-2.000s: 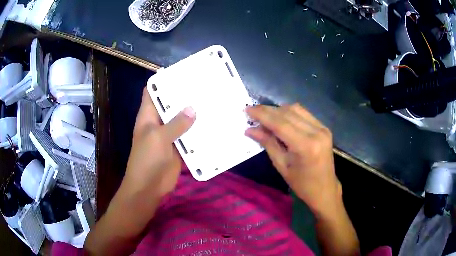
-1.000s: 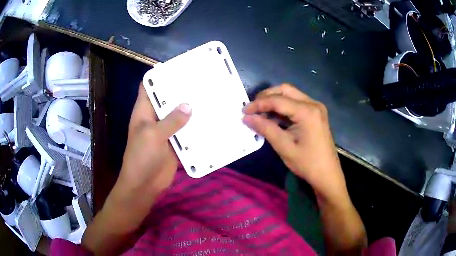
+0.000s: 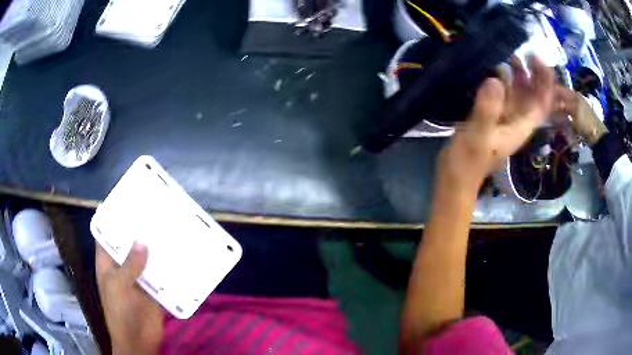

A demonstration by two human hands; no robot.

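My left hand (image 3: 128, 295) holds a flat white plastic panel (image 3: 166, 239) by its lower left edge, thumb on top, over the lap at the bench edge. Slots and corner holes show along the panel's rim. My right hand (image 3: 502, 121) is raised at the right, blurred, beside the thick black electric screwdriver (image 3: 429, 87), which points down and left over the bench. The hand overlaps its upper end; whether the fingers grip it is not clear. The white screw dish (image 3: 82, 125), full of small screws, sits on the bench at the left.
Stacked white panels (image 3: 41, 28) and another panel (image 3: 142, 19) lie at the back left. A grey metal box (image 3: 298, 38) stands at the back. White housings with coloured wires are behind the screwdriver. Another person's hand and sleeve (image 3: 620, 180) are at the right. White units (image 3: 48, 277) fill the lower left.
The view has swung right. My right hand has left the panel's edge and moved to the screwdriver on the right. My left hand still holds the panel.
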